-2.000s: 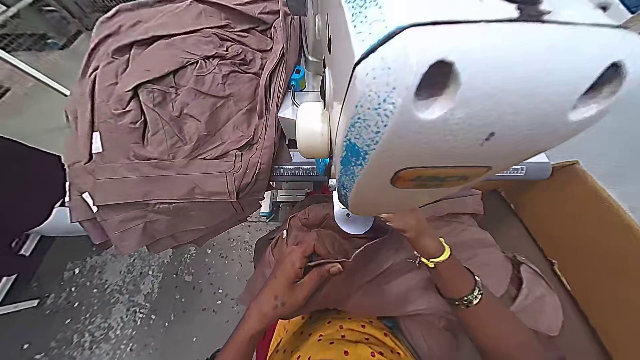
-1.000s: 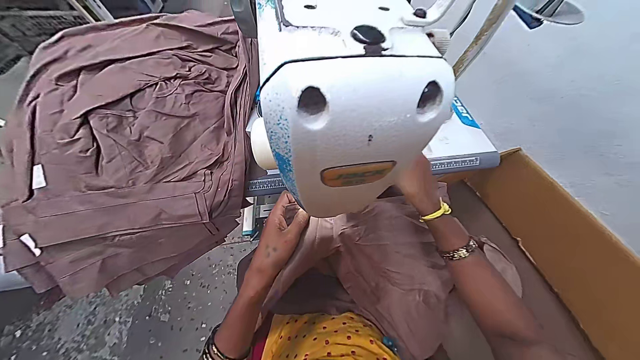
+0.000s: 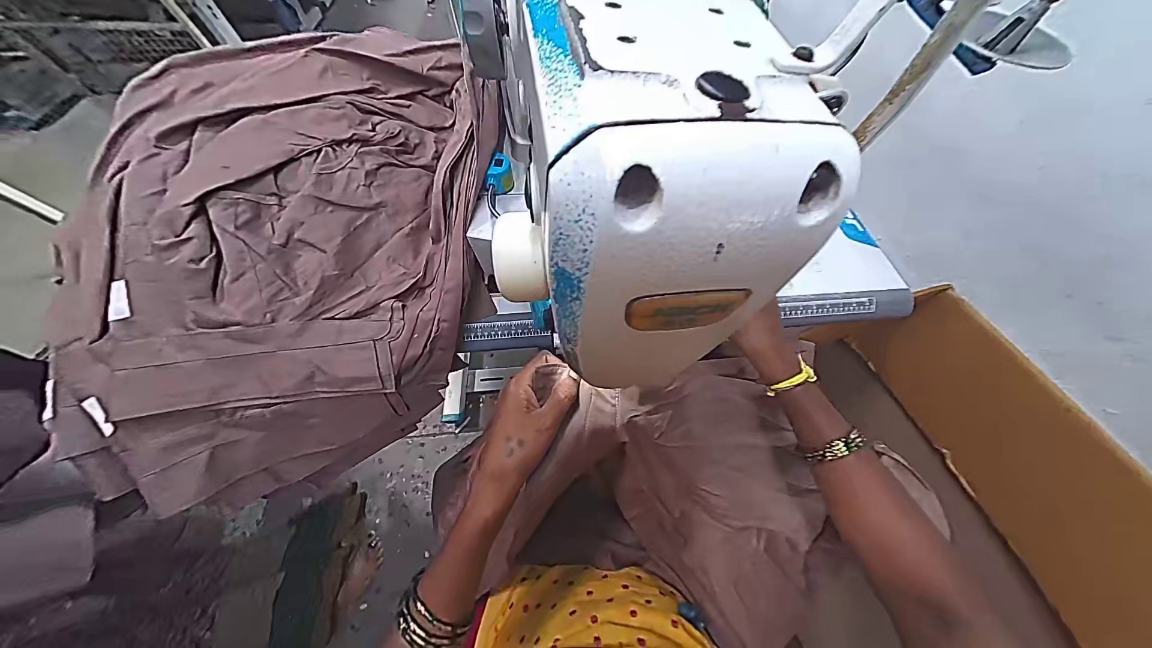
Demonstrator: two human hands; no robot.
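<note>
A white and blue industrial sewing machine (image 3: 702,207) fills the upper middle. Brown fabric (image 3: 720,468) hangs from under its head and spreads over my lap. My left hand (image 3: 531,414) pinches an edge of this fabric between thumb and fingers, just left of the machine head. Behind the head's lower right side, my right hand (image 3: 760,337) is mostly hidden; only its back and wrist show, near the fabric, and its fingers cannot be seen. The needle area is also hidden by the head.
Stacked brown garments (image 3: 270,234) with small white tags lie left of the machine. A cardboard panel (image 3: 1008,450) borders the right side. A cream handwheel-like knob (image 3: 519,256) sticks out at the machine's left. Dark cloth (image 3: 22,414) is at the far left, above a littered floor.
Since two seconds ago, my left hand has moved from the fabric on my lap up to the machine head's left side. My right hand has gone farther behind the head. The view has shifted.
</note>
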